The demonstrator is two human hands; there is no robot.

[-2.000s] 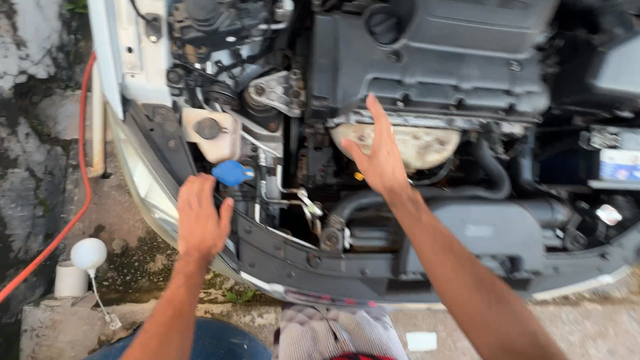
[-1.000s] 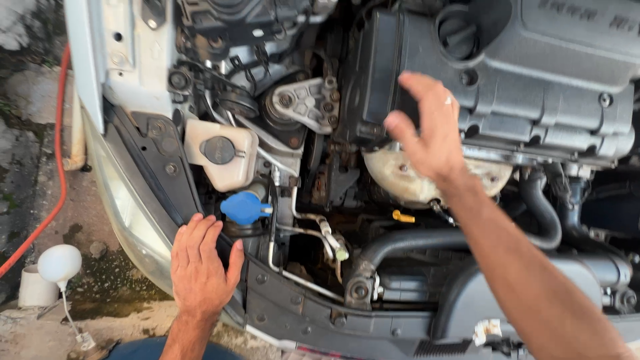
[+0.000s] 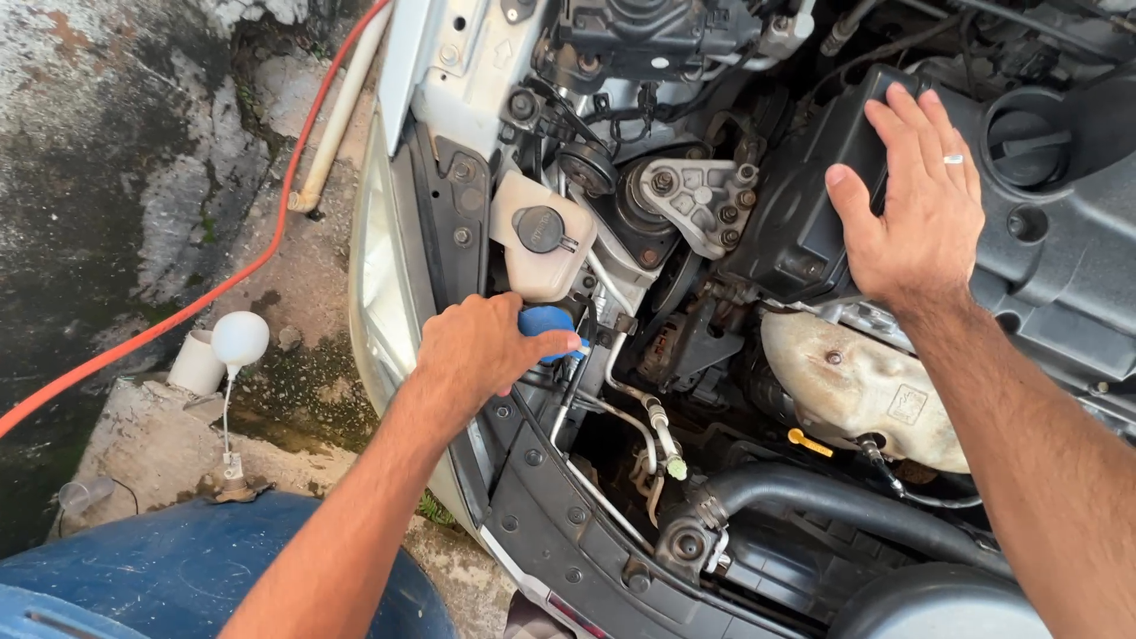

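Note:
My left hand (image 3: 479, 346) has its thumb and fingers around the blue cap (image 3: 548, 330) of a reservoir, just below a whitish plastic fluid reservoir (image 3: 548, 271) with a dark cap (image 3: 540, 230). My right hand (image 3: 919, 200), with a ring on one finger, rests flat with fingers spread on the left end of the black plastic engine cover (image 3: 1074, 257). Beneath that cover lies a tan metal heat shield (image 3: 852, 382). A yellow dipstick handle (image 3: 809, 442) shows below the shield. A metal engine mount bracket (image 3: 688, 197) is between the hands.
A headlight (image 3: 386, 284) and the black front panel (image 3: 568, 524) edge the engine bay. A black hose (image 3: 834, 497) crosses its front. Outside lie an orange hose (image 3: 266, 253), a pale pipe (image 3: 342, 115), a float ball (image 3: 240, 339) and a blue barrel (image 3: 177, 559).
My left hand has moved from beside the blue cap onto it. My right hand, raised in front of the engine before, is now on the engine cover. The view has shifted closer.

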